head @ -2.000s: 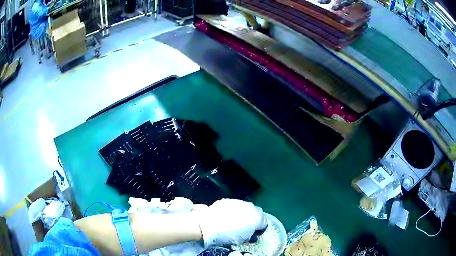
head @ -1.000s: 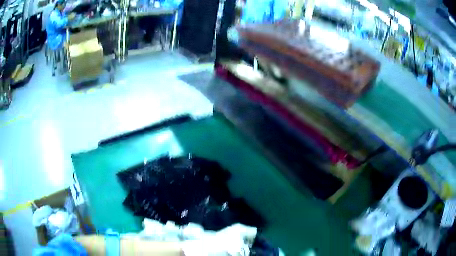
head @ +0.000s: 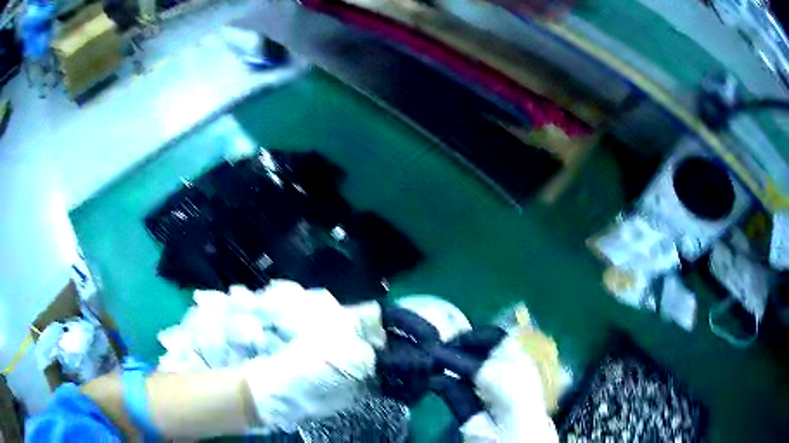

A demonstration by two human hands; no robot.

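My left hand, in a white glove with black fingers, reaches in from the lower left. My right hand, gloved the same way, is at the bottom centre. Their dark fingers meet or overlap and are blurred; whether a small part lies between them cannot be told. A heap of glossy black panels lies beyond my left hand. A round white dish shows partly behind my fingers. Small grey metal pieces lie below my left wrist.
A crumpled white cloth pile lies beside my left forearm. Pale yellow pads are right of my right hand, then a black tray of metal pieces. A white fan-like unit and small bags stand right. A raised shelf runs behind.
The view has swung. My left hand was over the white bowl two seconds ago and was out of the picture's bottom one second ago; now it meets my right hand, which has come into view.
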